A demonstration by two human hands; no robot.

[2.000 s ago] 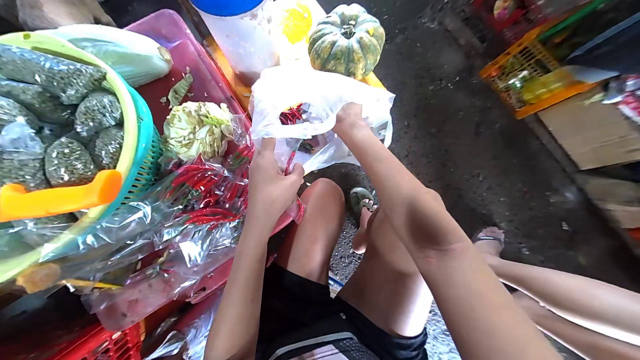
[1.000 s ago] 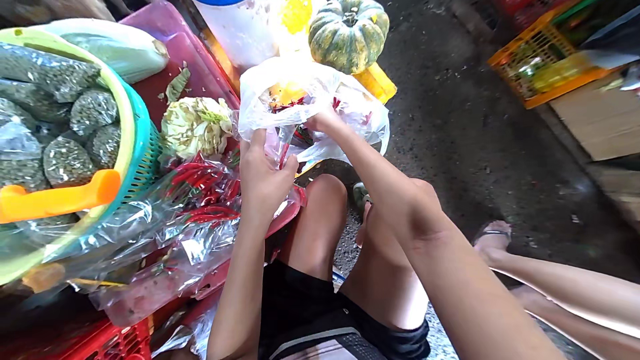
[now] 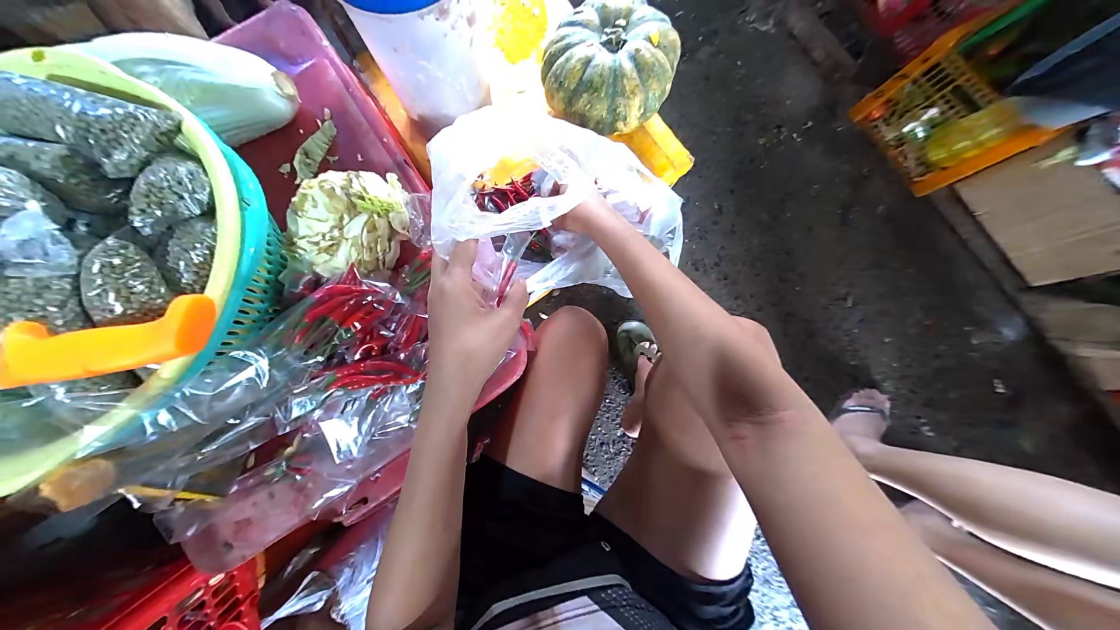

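Note:
A translucent white plastic bag [image 3: 634, 188] hangs with its mouth spread, and red chili peppers [image 3: 507, 194] lie inside. My left hand [image 3: 472, 311] is at the bag's near left edge, with a small clear plastic packet [image 3: 510, 267] holding something red between thumb and fingers. The fingers of my right hand [image 3: 573, 206] reach into the bag's mouth and are mostly hidden by the plastic, so what they touch cannot be seen. Left of my left hand, more red chilies [image 3: 372, 337] lie in clear plastic on a pink tray [image 3: 385, 486].
A basket [image 3: 254, 236] of bagged dried goods with an orange-handled tool [image 3: 114, 350] stands at left. Nearby are a cut cabbage [image 3: 346, 223], a pale long vegetable [image 3: 206, 83], a white tub [image 3: 429, 66] and a green pumpkin [image 3: 612, 66]. An orange crate [image 3: 927, 114] and another person's legs [image 3: 989, 499] are at right.
My right hand has gone from the bag's upper rim down into its mouth. The bag's opening has turned, showing more of the red chilies. My left hand stays at the near edge.

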